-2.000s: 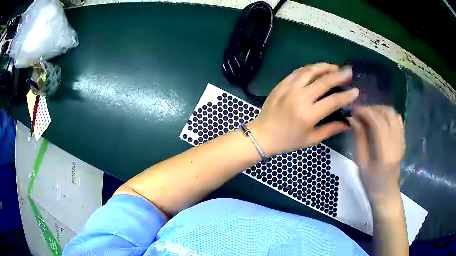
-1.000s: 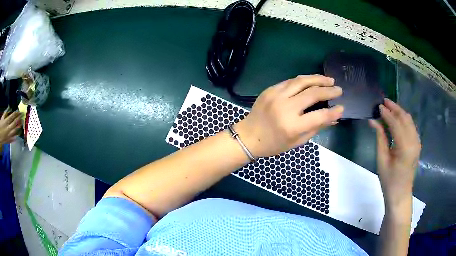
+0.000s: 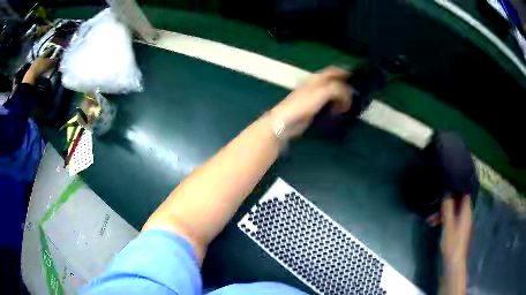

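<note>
The black corded unit (image 3: 457, 161) is lifted at the right, in front of the cream rail and blurred. My right hand (image 3: 455, 210) holds it from its near edge, fingers mostly hidden by the unit. My left hand (image 3: 323, 95) is at the rail, blurred, closed around the dark bundled power cord (image 3: 357, 89). The cord's outline is smeared. The white backing sheet (image 3: 278, 190) with rows of small black adhesive dots lies on the green bench in front of me, its right end cut off by the picture's lower edge.
The cream rail (image 3: 230, 57) runs behind the bench, with the dark green conveyor beyond. A whitish plastic bag (image 3: 101, 55) and a small tied bag with a paper tag (image 3: 81, 152) lie at the left. Another person's hand (image 3: 40, 66) and dark sleeve show at the far left.
The view has shifted. The unit has been taken up off the bench in my right hand. My left hand has left the unit, moved to the rail and taken hold of the cord bundle.
</note>
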